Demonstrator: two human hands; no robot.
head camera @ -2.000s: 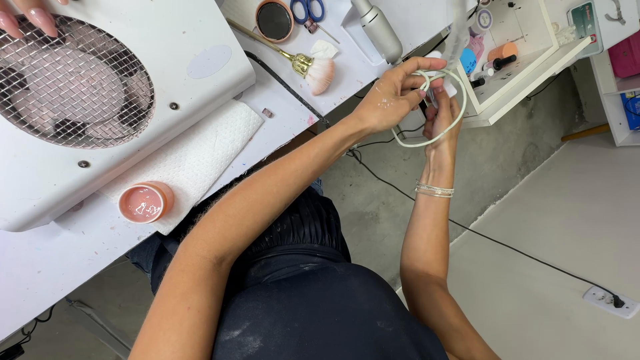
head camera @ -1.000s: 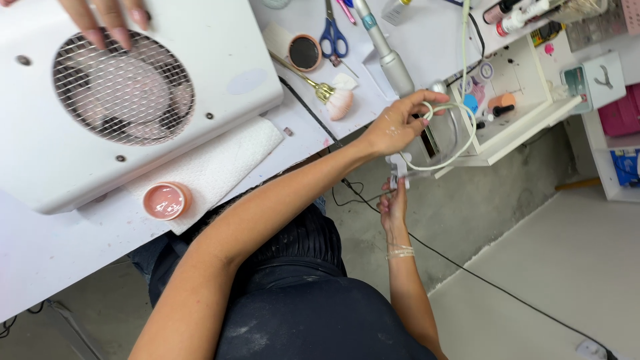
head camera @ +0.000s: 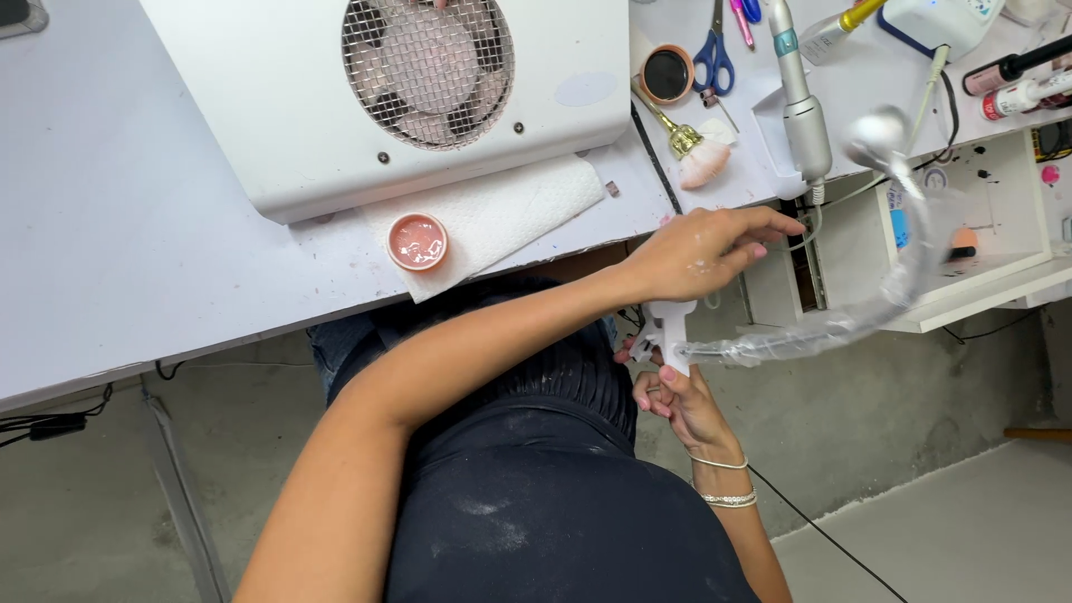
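Observation:
My right hand (head camera: 687, 402) grips a white plastic spring clamp (head camera: 672, 335) below the table edge. From the clamp a flexible gooseneck (head camera: 779, 345), wrapped in clear plastic, curves out to the right and up to a blurred rounded silver head (head camera: 877, 136). My left hand (head camera: 712, 251) is above the clamp and partly covers it; its fingers are apart and point right, close to the pale cord (head camera: 816, 219) of a silver nail drill handpiece (head camera: 806, 134). I cannot tell whether the fingertips touch that cord.
A white nail dust collector (head camera: 578, 92) stands on the table, with another person's fingertips at its grille. Nearer me, a pot of pink gel (head camera: 418, 242) sits on a paper towel (head camera: 536, 201). Blue-handled scissors (head camera: 713, 67) and a powder brush (head camera: 702, 159) lie behind. An open drawer (head camera: 988, 293) juts out at right.
My left hand has let go of the pale cord loop it held. My right hand has moved down, away from the drawer, with the clamp. The gooseneck now extends to the right. The view has shifted left.

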